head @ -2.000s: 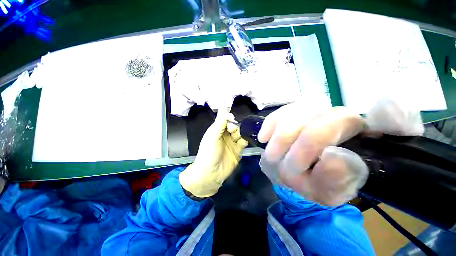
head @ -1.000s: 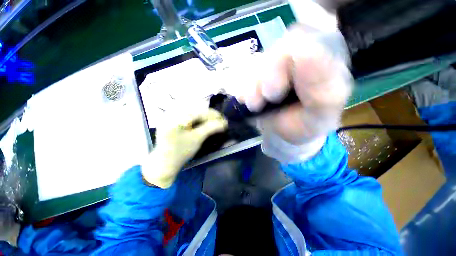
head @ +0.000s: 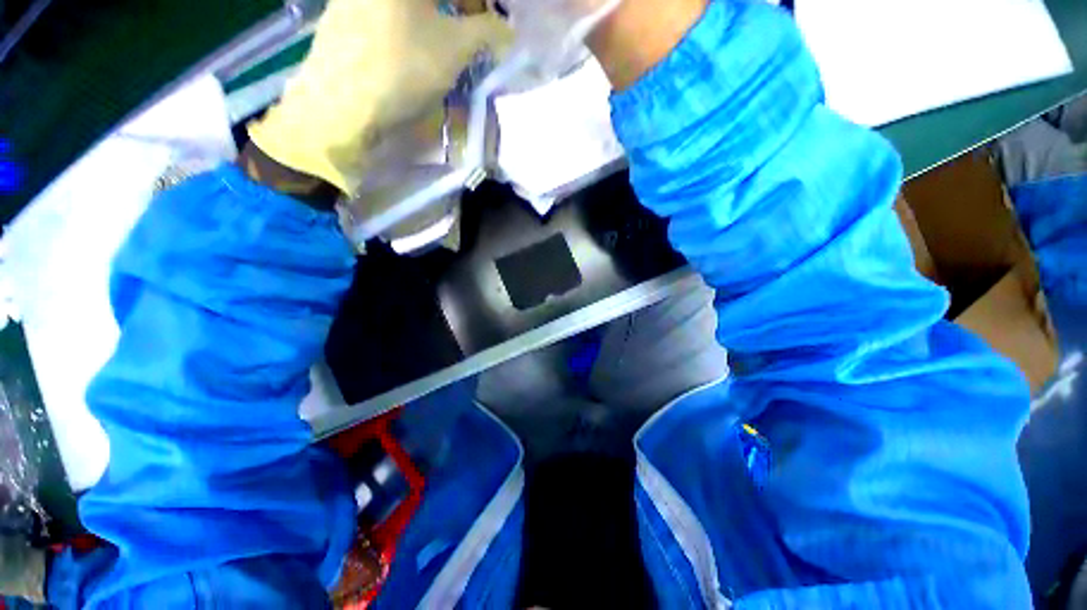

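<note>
My left hand [head: 358, 89] in a cream-yellow glove is at the top left, over the far side of the fixture. A blurred shiny part [head: 453, 137] lies against its right side; whether the fingers grip it is unclear. My right hand [head: 558, 26] in a thin whitish glove is beside it, cut off by the top edge, its fingers hidden. The white fixture block [head: 558, 125] shows below it, over a grey-framed tray [head: 560, 329] with a dark interior. The black screwdriver is not visible.
A white sheet [head: 66, 310] lies left, partly under my left sleeve; another white sheet [head: 930, 54] lies at top right. An open brown cardboard box [head: 995, 322] is at right. A red frame-like thing [head: 403, 483] is below the bench edge. Crinkled clear plastic [head: 18, 453] is far left.
Both hands have moved up and away to the top of the view. The screwdriver seen in my right hand has gone out of sight. The view has shifted, showing more of the tray's near interior.
</note>
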